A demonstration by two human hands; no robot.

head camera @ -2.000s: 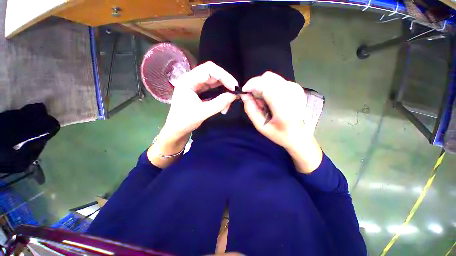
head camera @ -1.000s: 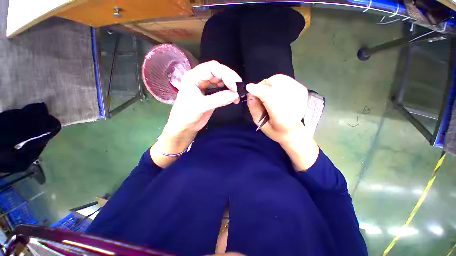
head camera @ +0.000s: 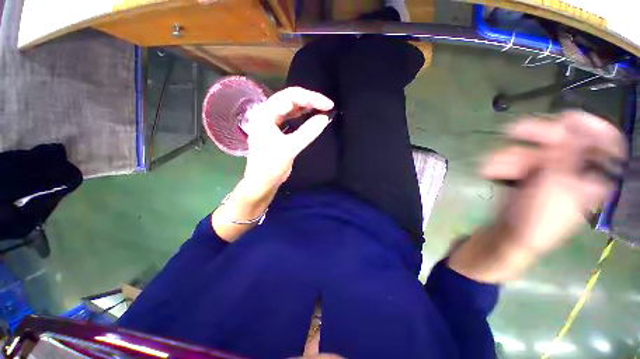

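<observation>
My left hand [head camera: 277, 133] is above my lap, left of the picture's middle, with thumb and forefinger pinched around a small black fabric piece [head camera: 331, 113]. Only a dark bit of the piece shows at the fingertips, against my black trousers. My right hand [head camera: 558, 179] is far out to the right, raised and strongly blurred, well apart from the piece. Whether it holds a needle or snips cannot be told. No thread can be made out between the hands.
The white-topped wooden table [head camera: 91, 26] runs along the top edge. A pink mesh waste basket [head camera: 226, 116] stands on the floor at left. Grey cloth-lined bins [head camera: 70, 98] flank me. A blue-edged tray [head camera: 491, 28] is at upper right. Black cloth [head camera: 35, 179] hangs at far left.
My right hand has left the black piece and swung far to the right. My left hand has stayed in place above the lap. The view has tilted up slightly, showing more table.
</observation>
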